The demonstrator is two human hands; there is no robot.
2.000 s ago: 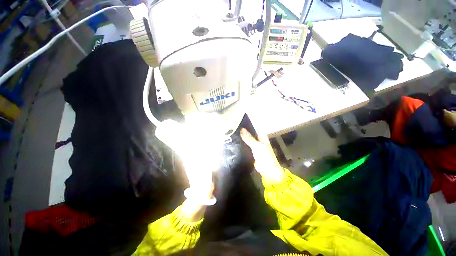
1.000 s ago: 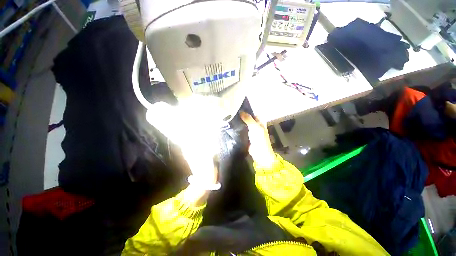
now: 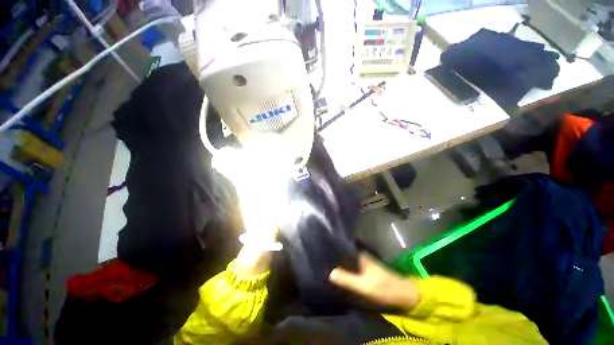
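Observation:
A black garment piece (image 3: pixel 316 229) runs from under the head of the white JUKI sewing machine (image 3: pixel 259 87) down to my lap. My left hand (image 3: pixel 259 236) is at the piece below the machine lamp (image 3: pixel 252 168); glare hides its fingers. My right hand (image 3: pixel 367 279) is lower, at the piece's right edge near my lap, slightly blurred, with the thumb over the cloth. Whether its fingers grip the cloth is hard to tell. The needle area is lost in glare.
A black cloth stack (image 3: pixel 161 155) drapes over the table's left. A red crate (image 3: pixel 111 283) stands lower left, a green crate (image 3: pixel 464 229) with navy cloth at right. A control panel (image 3: pixel 384 47), phone (image 3: pixel 452 85), thin dark tool (image 3: pixel 353 106) and folded dark cloth (image 3: pixel 498 64) lie beyond.
My right hand has moved from beside the machine head down towards my lap. More of the black piece shows below the head. The view has shifted, and the machine appears smaller.

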